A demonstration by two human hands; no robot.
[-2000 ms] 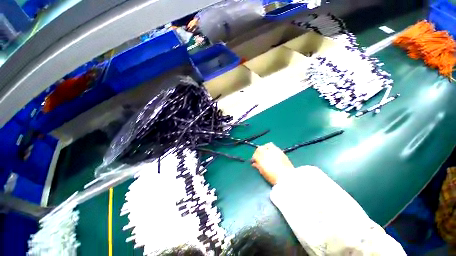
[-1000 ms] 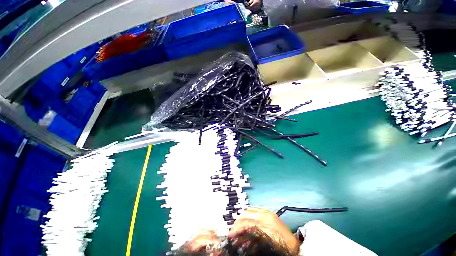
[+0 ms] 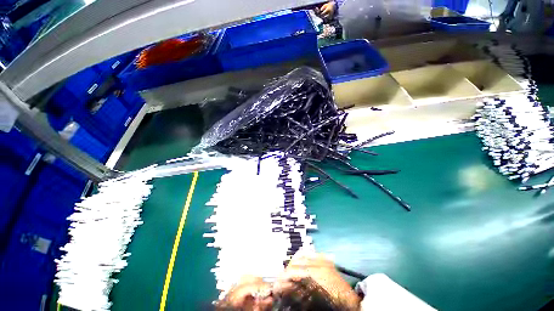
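Joined white pieces with black bands (image 3: 258, 212) lie side by side in a row on the green bench. My right hand (image 3: 325, 276) is at the bottom, over the lower right of this row, closed around a black tubing length (image 3: 351, 272) that sticks out to its right. My left hand (image 3: 246, 293) is close beside it at the bottom edge, cut off; its fingers and anything in them are hidden. A dark blurred shape covers part of both hands. A tangled heap of black tubing (image 3: 297, 121) lies in a clear plastic bag (image 3: 234, 124), with strands reaching onto the bench.
Loose white tubes (image 3: 103, 243) lie at the left, beyond a yellow line (image 3: 179, 243). A cream divided tray (image 3: 419, 118) and a small blue bin (image 3: 353, 61) stand behind. More joined pieces (image 3: 516, 136) lie at the far right. Another person's hand (image 3: 328, 9) shows at the top.
My right hand moved from the strands by the heap back to the row, bringing a black length. My left hand came into view beside it. The camera view has turned left.
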